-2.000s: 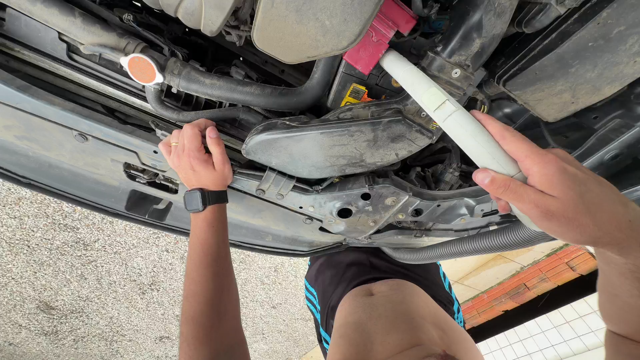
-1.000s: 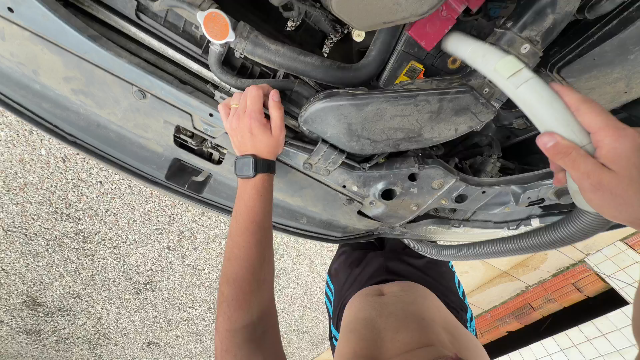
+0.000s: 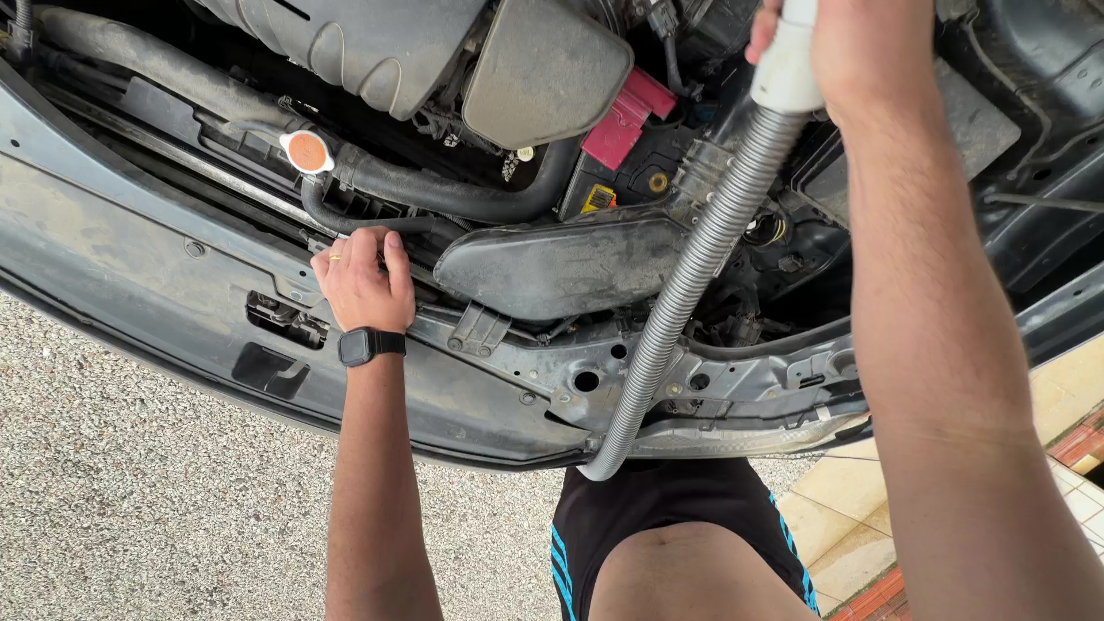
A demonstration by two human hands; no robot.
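Note:
My left hand, with a ring and a black watch at the wrist, rests on the front crossmember of an open engine bay. Its fingers curl over the edge near the orange radiator cap; whether they grip anything cannot be seen. At the upper right my right hand is closed around the pale plastic handle of a vacuum hose, partly cut off by the frame's top. From it the grey corrugated hose slants down across the bay and over the front edge. The nozzle end is out of view.
Beside the hose lie a dusty black plastic air duct, a battery with a red terminal cover, and a thick radiator hose. A plastic engine cover is at the top. Pebbled ground lies below the bumper.
My right hand has moved up and deeper over the engine bay with the vacuum handle, drawing the corrugated hose across the front edge. My left hand stays on the crossmember.

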